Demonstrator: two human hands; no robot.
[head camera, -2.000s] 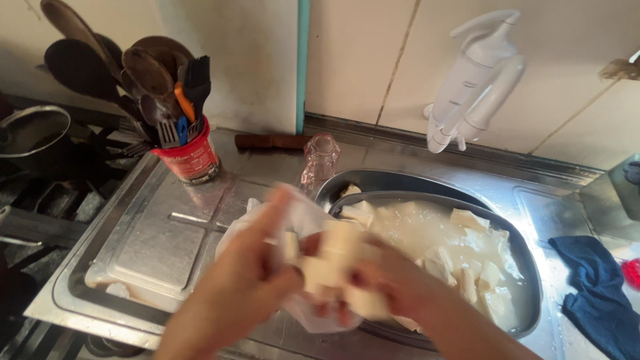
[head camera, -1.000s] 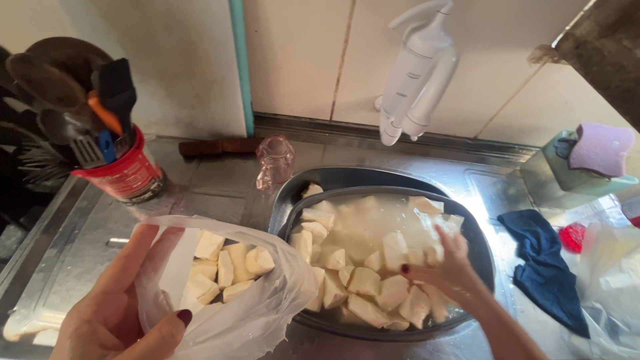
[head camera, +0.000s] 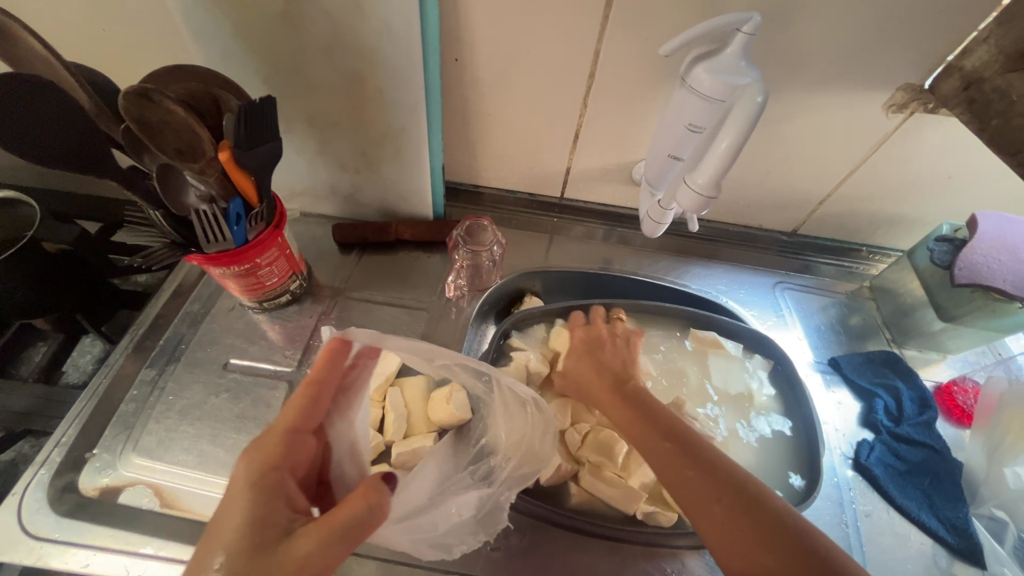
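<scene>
My left hand (head camera: 308, 472) grips the rim of a translucent plastic bag (head camera: 480, 456), its mouth spread wide. Pale peeled chunks, probably cassava (head camera: 416, 404), lie inside the bag. To its right a dark oval basin (head camera: 808, 432) holds cloudy water and more pale chunks (head camera: 604, 464). My right hand (head camera: 600, 352) reaches into the basin at its back left, with the fingers among the chunks; a pale piece touches the finger side, and whether it is gripped is hidden. A second dark oval vessel (head camera: 552, 280) shows behind and beneath the basin, with a chunk at its left end.
On the steel sink top (head camera: 368, 296) stand a red tub of utensils (head camera: 256, 264) and a pink glass (head camera: 476, 252), near a brown wooden-looking handle (head camera: 392, 232). A white water filter (head camera: 704, 120) hangs above the basin. At right are a blue cloth (head camera: 908, 448) and a purple sponge (head camera: 992, 252).
Two seconds ago both hands were together over the bag with pale pieces. One second ago my right hand was spread at the basin's right side; it is now at the back left.
</scene>
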